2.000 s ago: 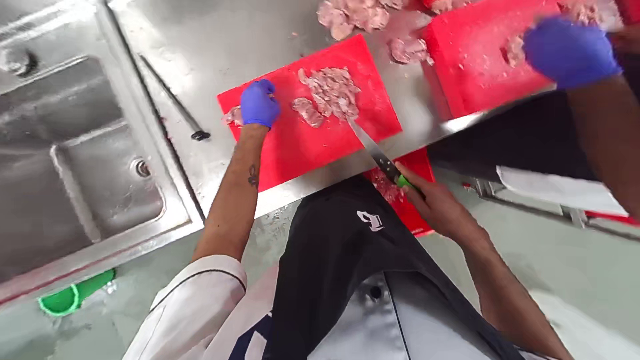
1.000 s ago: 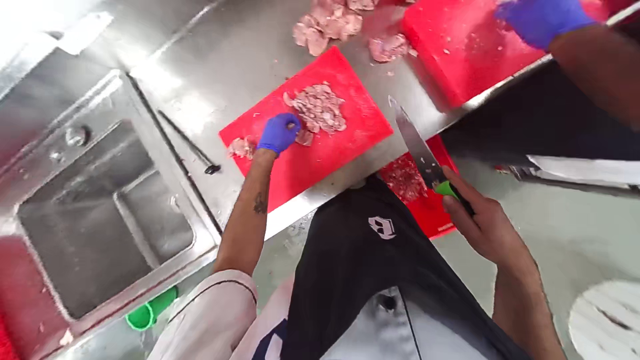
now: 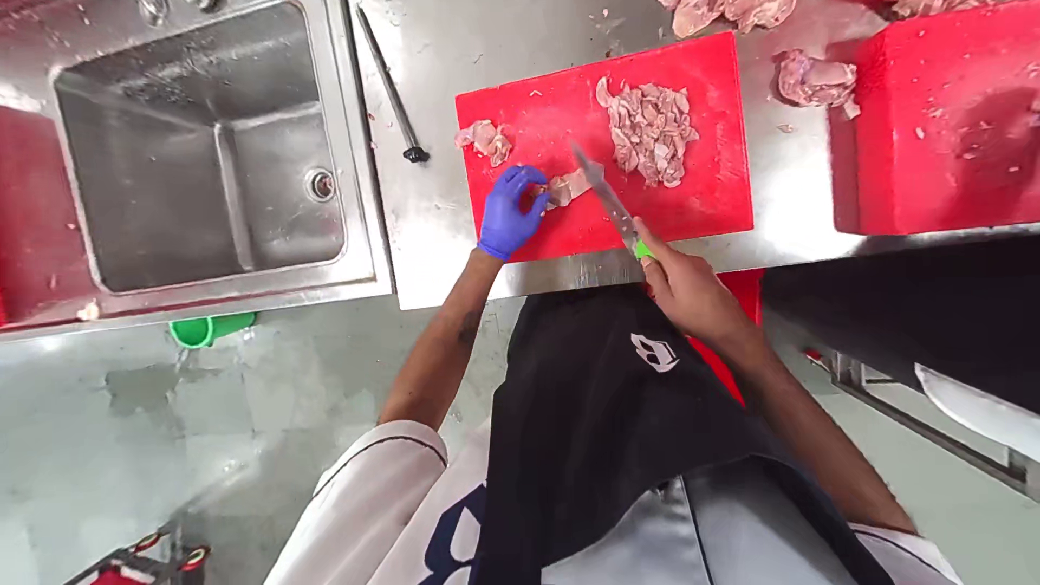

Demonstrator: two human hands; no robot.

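Note:
My left hand (image 3: 513,211), in a blue glove, pinches the left end of a strip of raw meat (image 3: 573,187) on the red cutting board (image 3: 540,236). Bare, my right hand (image 3: 691,284) is closed around the green-marked handle of a kitchen knife (image 3: 608,195), whose blade lies over the strip's right end. To the right of the blade is a heap of cut raw meat pieces (image 3: 650,130). A smaller piece of raw meat (image 3: 486,142) rests at the board's left edge, above my gloved hand.
A knife sharpening steel (image 3: 392,85) lies left of the board, beside the steel sink (image 3: 370,244). At right stands a second, thick red board (image 3: 886,162), with raw meat (image 3: 815,80) near it. Part of a red container (image 3: 743,292) shows below the counter's edge.
My right hand has brought the knife from beyond the board's right side to the strip. My left hand has moved away from the heap. The co-worker's gloved hand has left the view.

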